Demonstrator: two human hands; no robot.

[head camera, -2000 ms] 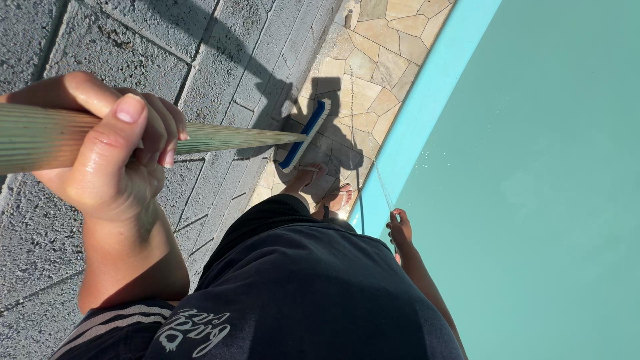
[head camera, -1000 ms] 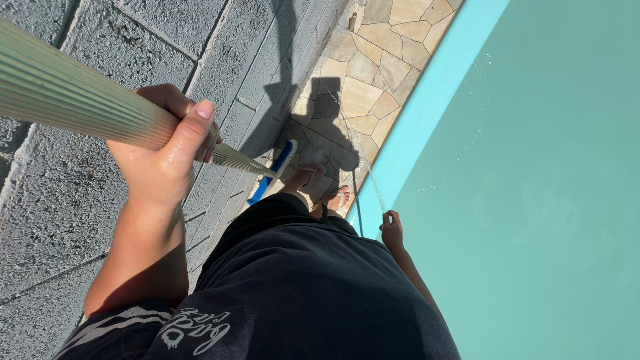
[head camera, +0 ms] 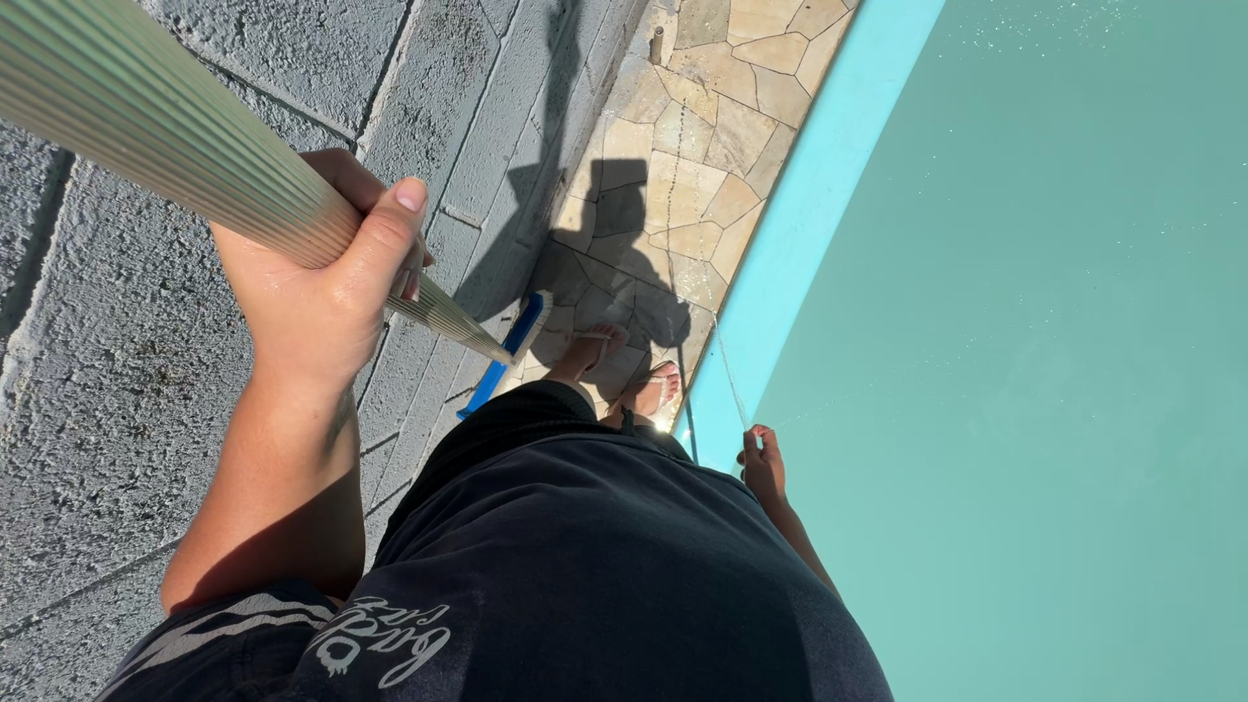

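My left hand (head camera: 327, 268) is wrapped around a ribbed, pale green pole (head camera: 205, 127), thumb on top. The pole runs from the upper left down to a blue pool brush (head camera: 502, 356) with pale bristles, which stands by the foot of the block wall, beside my feet. At the pool's edge, my right hand (head camera: 763, 463) is low at my side, its fingertips close together. A thin, clear stream or strand (head camera: 729, 366) extends from those fingertips over the light blue edge; which it is, I cannot tell.
A grey block wall (head camera: 127, 370) rises on the left. Irregular stone paving (head camera: 702, 185) forms a narrow strip between it and the pool's light blue edge (head camera: 829, 185). Greenish pool water (head camera: 1024, 341) lies to the right. My feet in flip-flops (head camera: 658, 390) are on the paving. A short pipe (head camera: 656, 46) stands farther along.
The pole has tilted in the view, its upper end now higher at the left, and my left hand has moved with it. The brush has shifted closer to the wall and my shorts.
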